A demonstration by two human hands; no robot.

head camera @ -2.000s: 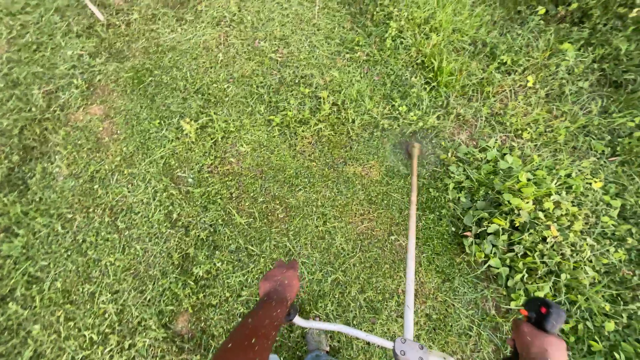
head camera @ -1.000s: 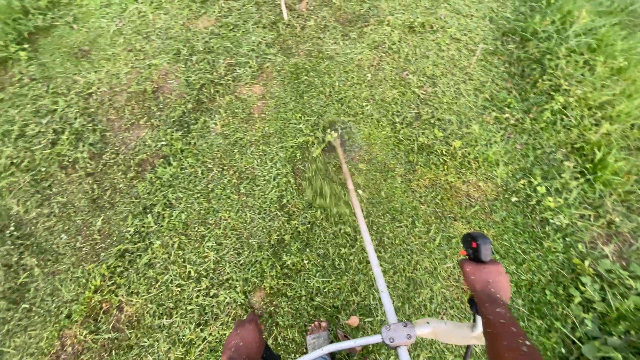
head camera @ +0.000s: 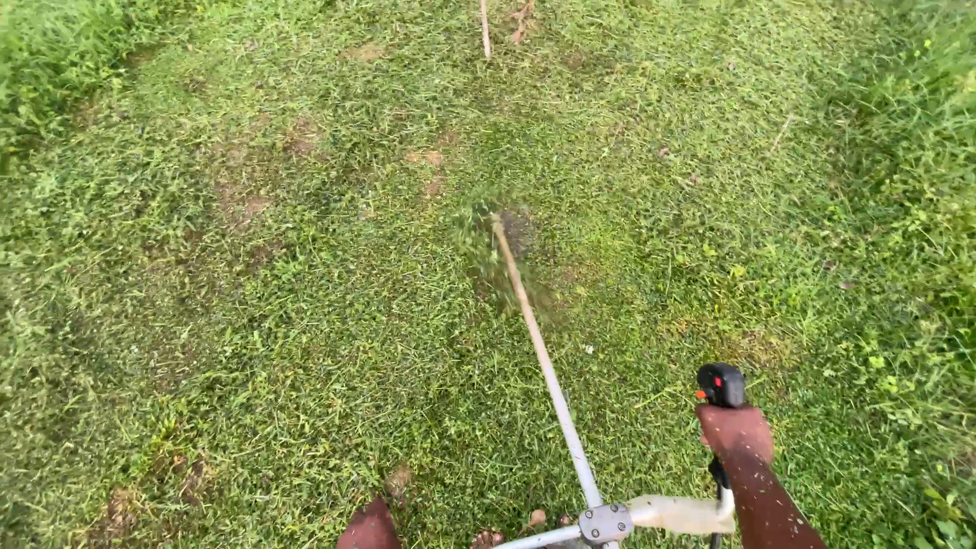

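Note:
A brush cutter's long shaft (head camera: 545,358) slants from the handlebar clamp (head camera: 606,523) at the bottom up to its blurred cutting head (head camera: 509,225) on the grass. Grass clippings fly left of and below the head. My right hand (head camera: 738,433) is closed around the black throttle grip (head camera: 720,383), which has red switches. Clippings stick to the forearm. At the bottom edge, left of the shaft, my left hand (head camera: 370,526) is only partly in frame beside the curved handlebar (head camera: 537,538); its fingers and hold are not clear.
Short cut grass with bare brown patches (head camera: 244,210) spreads around the cutter. Taller grass stands at the upper left (head camera: 69,61) and along the right side (head camera: 930,191). A thin stick (head camera: 486,29) lies at the top. Bare toes (head camera: 486,540) show at the bottom.
The cutting head has swung left from the leafy plants at the right, and clippings now fly beside it. My right hand has moved with the handlebar. The view has shifted.

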